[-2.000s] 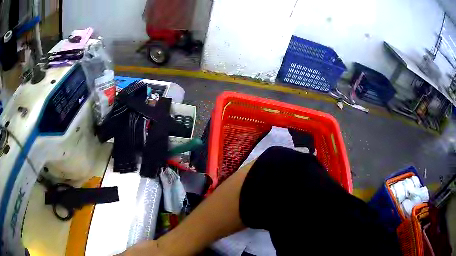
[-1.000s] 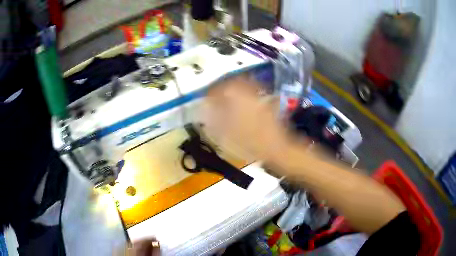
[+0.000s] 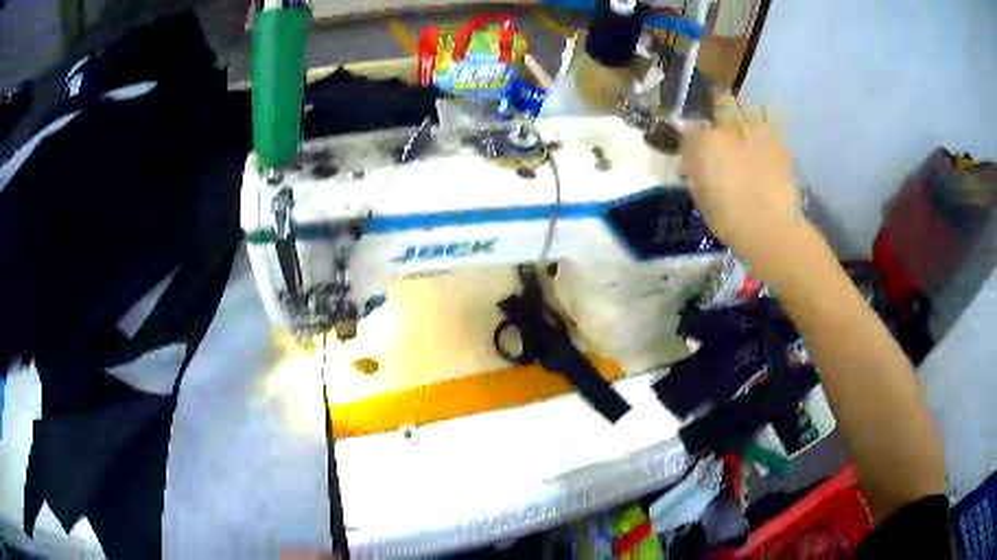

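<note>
The white lockstitch machine (image 3: 448, 241) with a blue stripe stands in front of me, its lamp lit at the needle end. A pale grey interfaced panel (image 3: 246, 427) lies at the needle end and hangs toward me. My right hand (image 3: 743, 164) is raised at the right end of the machine head, blurred; whether it holds something cannot be told. Only a sliver of my left hand (image 3: 306, 555) shows at the bottom edge, on or by the panel. Black scissors (image 3: 525, 328) lie under the machine arm with a black strip (image 3: 585, 377).
Black cloth (image 3: 98, 273) is piled at the left. Small black cut pieces (image 3: 743, 377) lie at the right table end. A red plastic basket (image 3: 814, 525) stands below right. A green holder (image 3: 278, 88) rises behind the machine's left end. A black thread cone (image 3: 614, 33) stands behind the machine.
The view has swung left from the basket to the machine. My right arm has come from the basket side up to the machine head's right end.
</note>
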